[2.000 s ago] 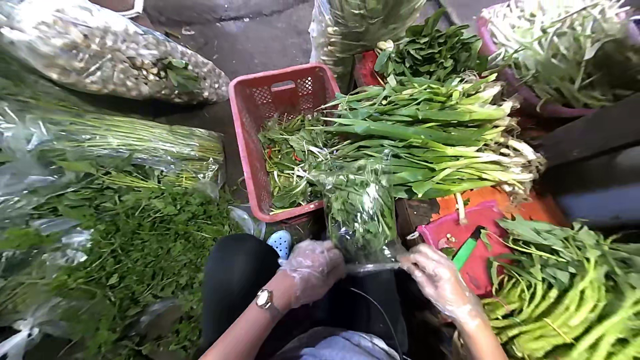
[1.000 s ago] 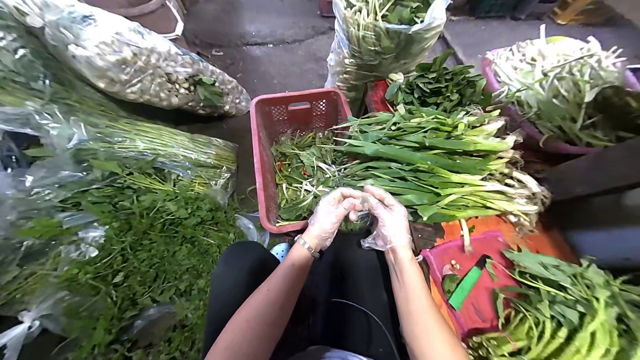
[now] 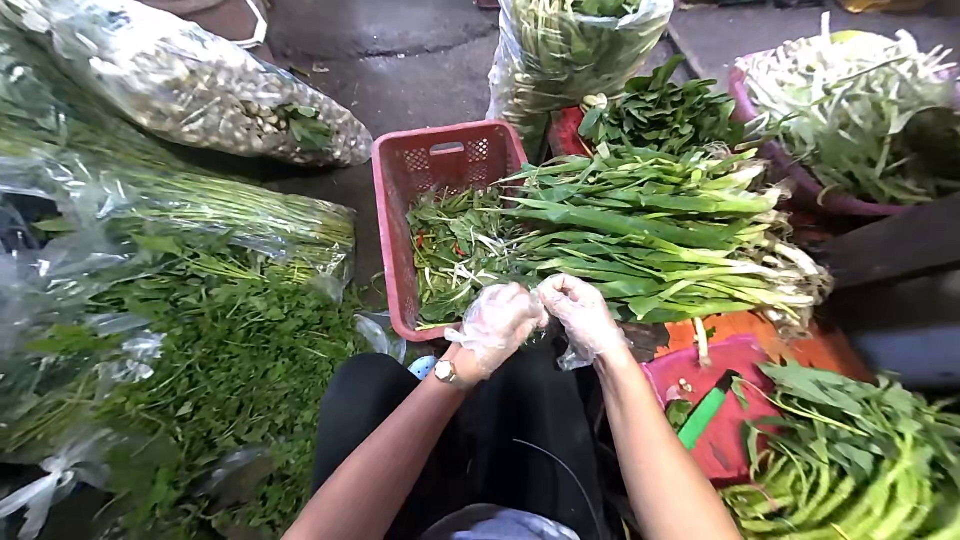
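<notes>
Both hands wear clear plastic gloves and meet above my lap, at the near right corner of a red plastic basket. My left hand, with a watch at its wrist, has its fingers closed on the edge of a clear plastic bag, mostly hidden below the hands. My right hand pinches the same bag from the other side. Mixed green herbs with a few red bits lie in the basket. Long-leafed green onions with roots lie just beyond my right hand.
A green-handled knife rests on a red board at right, near leafy green stems. Loose leafy herbs and bagged stems spread at left. Behind stand a filled clear bag and a tub of pale stalks.
Two seconds ago my hands were apart at the mouth of a clear bag filled with greens; they have come together, and the bag is now mostly hidden under them.
</notes>
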